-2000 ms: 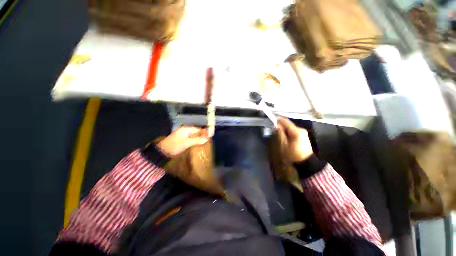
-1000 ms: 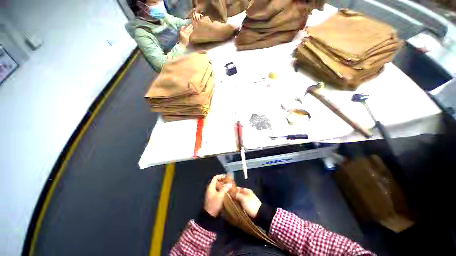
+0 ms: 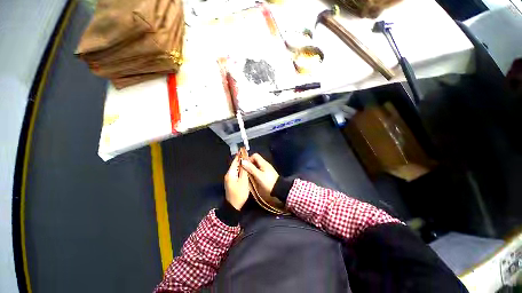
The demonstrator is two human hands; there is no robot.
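A folded brown fabric panel (image 3: 260, 198) hangs on edge over my lap. My left hand (image 3: 236, 186) holds its near-left side, and my right hand (image 3: 264, 176) pinches its top end from the right. The fingertips meet at the panel's upper end, close below the tip of the narrow silvery bar (image 3: 241, 129) that juts from the table edge. The bar's inner end is dark red. Whether the panel touches the bar, and any small metal part at the fingertips, cannot be made out.
On the white table (image 3: 137, 111) are a brown panel stack (image 3: 134, 43), red tape (image 3: 173, 103), yellow-gold rings (image 3: 309, 59), a screwdriver or awl (image 3: 306, 87), a wooden-handled hammer (image 3: 360, 48) and a black-handled hammer (image 3: 405, 66). A cardboard box (image 3: 383, 137) stands below right.
Both hands were apart two seconds ago, then came together on the panel. Since one second ago, the panel's top end and hands have come up to the bar's tip. The view has shifted.
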